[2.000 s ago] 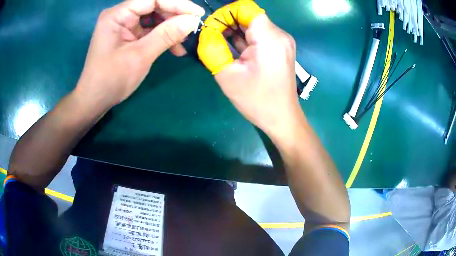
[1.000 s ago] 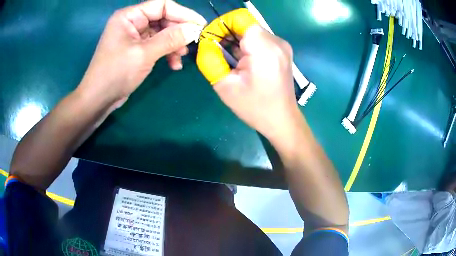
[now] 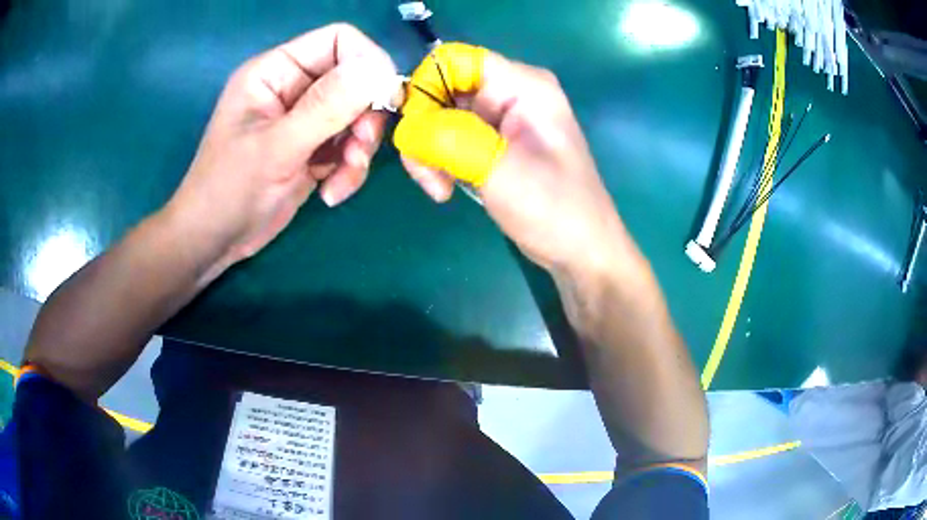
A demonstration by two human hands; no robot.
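My left hand [image 3: 295, 127] pinches a small white connector housing [image 3: 389, 96] between thumb and index finger. My right hand [image 3: 508, 142], with yellow finger cots on thumb and index finger, grips thin black wires [image 3: 435, 89] right beside the housing. The fingertips of both hands nearly touch. A white connector with a black-wrapped end [image 3: 417, 14] shows just above the right hand. The rest of the harness is mostly hidden by the right hand. Whether the wire tips sit in the housing cannot be told.
Another white-sleeved harness [image 3: 728, 168] with loose black wires lies on the green bench at right, beside the yellow line [image 3: 753, 244]. White sleeve stock [image 3: 808, 30] is at the back right. Another person's grey sleeve [image 3: 864, 437] shows at lower right.
The harness end that stuck out right of my right hand is gone from there; a connector now shows above the hand. My right thumb has closed across the wires, and both hands sit slightly lower.
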